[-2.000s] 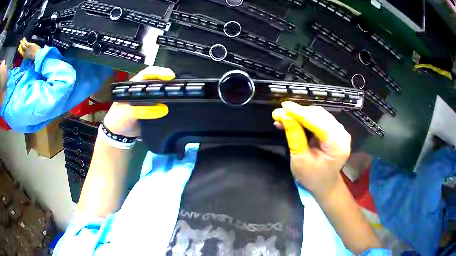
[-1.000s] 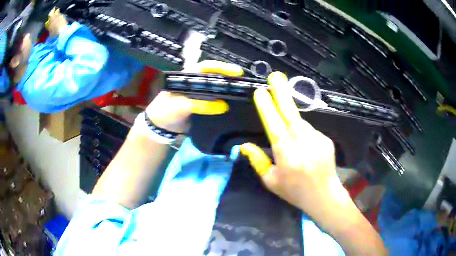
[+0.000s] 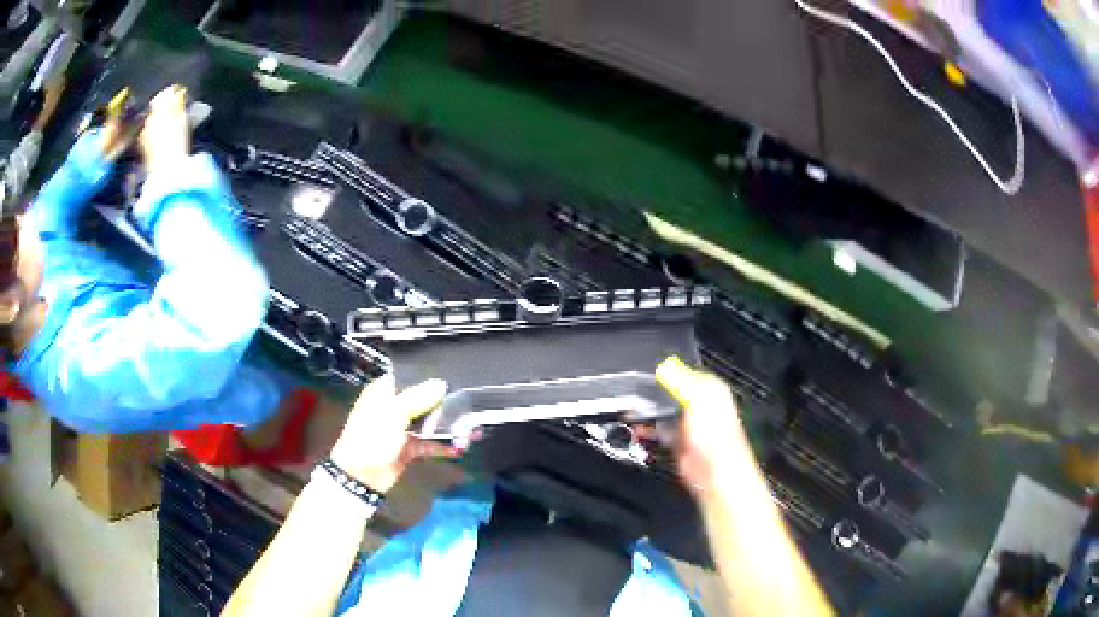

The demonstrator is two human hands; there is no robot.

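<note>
A black control panel assembly (image 3: 542, 350) is held level in front of me over the bench. Its row of shiny rectangles and its silver ring (image 3: 539, 297) face up along the far edge. Its broad matte housing with a raised, pale-edged outline is toward me. My left hand (image 3: 392, 428) grips the near left corner, thumb with a yellow cot on top. My right hand (image 3: 699, 416) grips the near right corner, its yellow-cotted thumb on top. The fingers under the panel are mostly hidden.
Several laid-out panels (image 3: 416, 217) lie on the bench around the held one. A pale strip (image 3: 765, 280) and grey-rimmed trays (image 3: 344, 60) are at the far side. A person in a blue smock (image 3: 151, 313) works at the left. Cartons (image 3: 121, 470) stand at lower left.
My right hand has moved off the panel's face to its near right corner. My left hand has moved to the near left corner. The panel is farther out, and the view has shifted toward the bench's far side.
</note>
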